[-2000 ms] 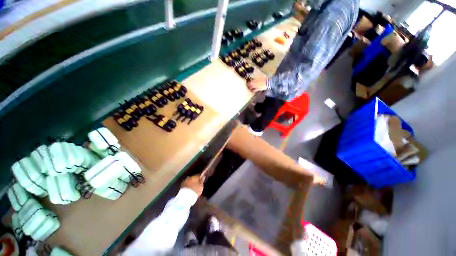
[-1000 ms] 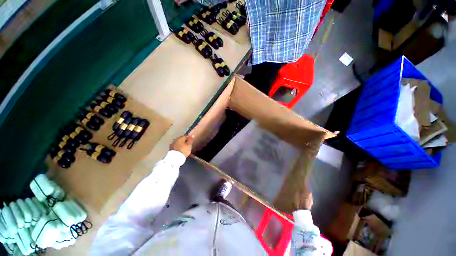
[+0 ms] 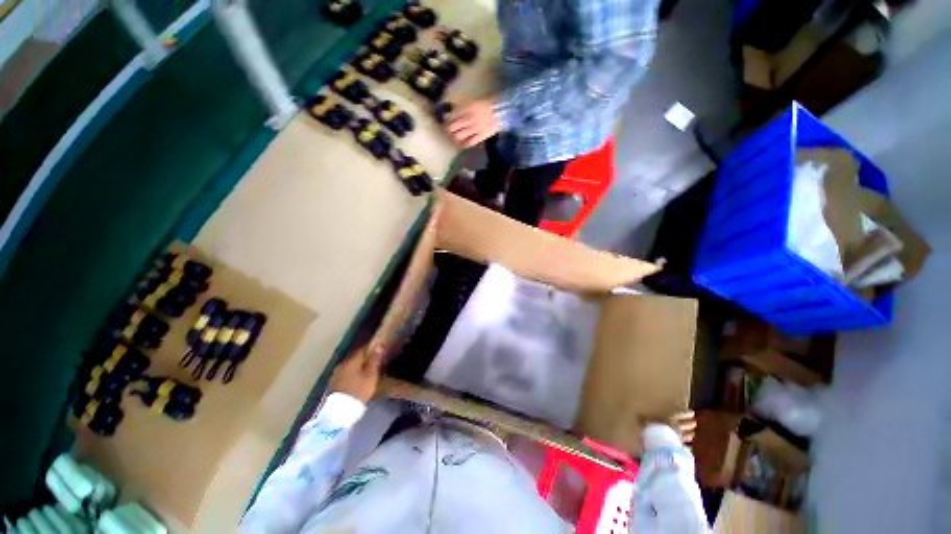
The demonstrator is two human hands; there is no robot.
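A large open brown carton (image 3: 641,360) stands in front of my lap, beside the bench edge, with its flaps up. Inside lie a pale grey-white liner sheet (image 3: 511,339) and a row of dark pieces (image 3: 443,302) along the bench side. My left hand (image 3: 359,372) holds the carton's near left edge. My right hand (image 3: 680,426) is at its near right corner, its fingers partly hidden by the sleeve and board.
Black banded devices (image 3: 224,336) lie on a cardboard pad (image 3: 261,360) on the bench at left, mint-green devices (image 3: 83,485) below them. Another person's hand (image 3: 473,122) is at the bench. A blue tote (image 3: 766,245), a red stool (image 3: 589,183) and cartons stand on the floor.
My view has shifted. The liner sheet and dark pieces now show more fully inside the carton, and its right flap stands wider. The other person's hand has come into view at the bench.
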